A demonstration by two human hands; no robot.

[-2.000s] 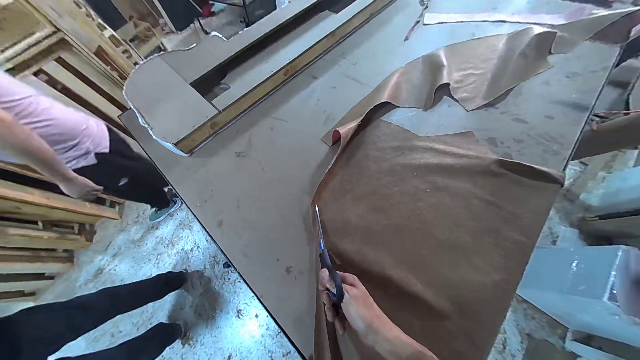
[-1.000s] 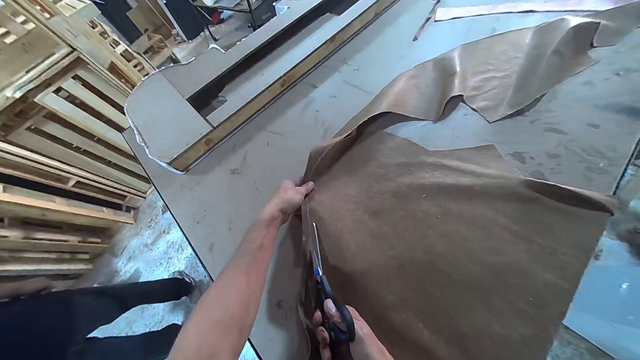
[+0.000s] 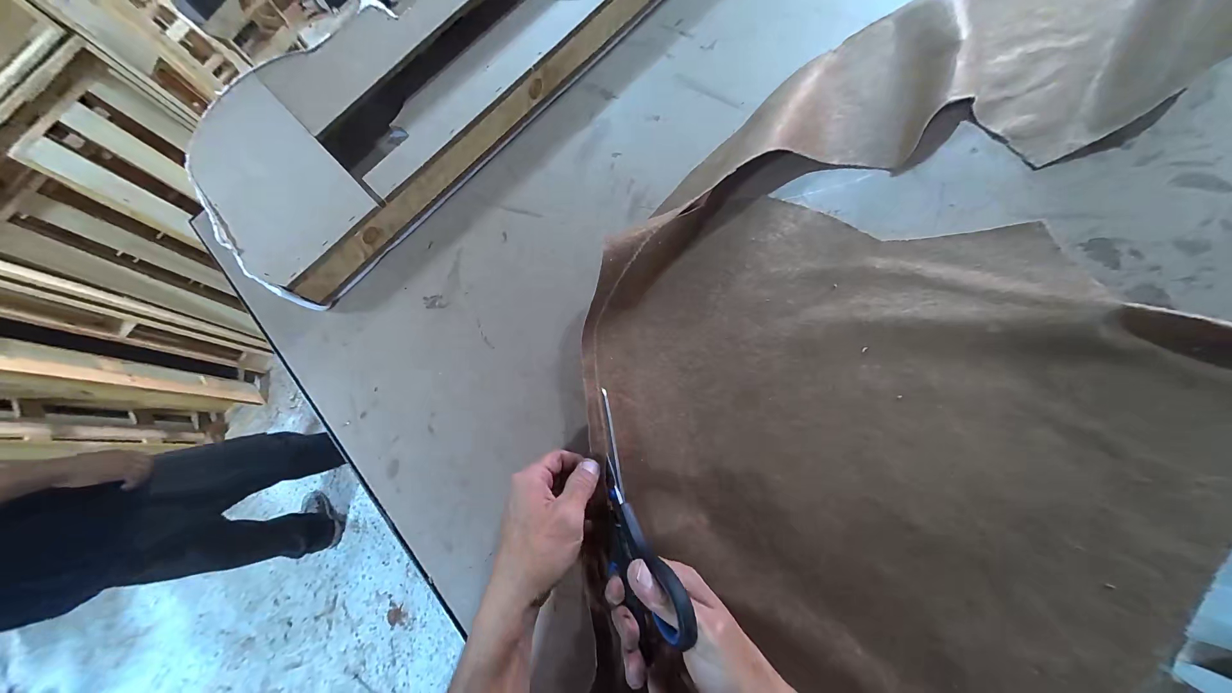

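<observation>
A large piece of brown leather (image 3: 866, 423) lies over the work table, with a line running close along its left edge. In my right hand (image 3: 688, 616) are scissors with dark handles (image 3: 630, 529); their blades point away from me along that edge, the upper blade showing above the leather. My left hand (image 3: 549, 520) pinches the leather's edge strip between thumb and fingers, just left of the blades. The lower blade is hidden. A long, wavy leather strip (image 3: 866, 96) runs from the edge to the upper right.
A padded wooden frame (image 3: 452, 159) rests on the grey table (image 3: 414, 385) at upper left. Wooden frames (image 3: 115, 289) stand stacked beyond the table's left edge. A person in dark trousers (image 3: 221, 510) stands on the floor there.
My left hand, out of view two seconds ago, was farther up the leather's edge one second ago and is now down beside the scissor blades. The view has moved closer to the leather.
</observation>
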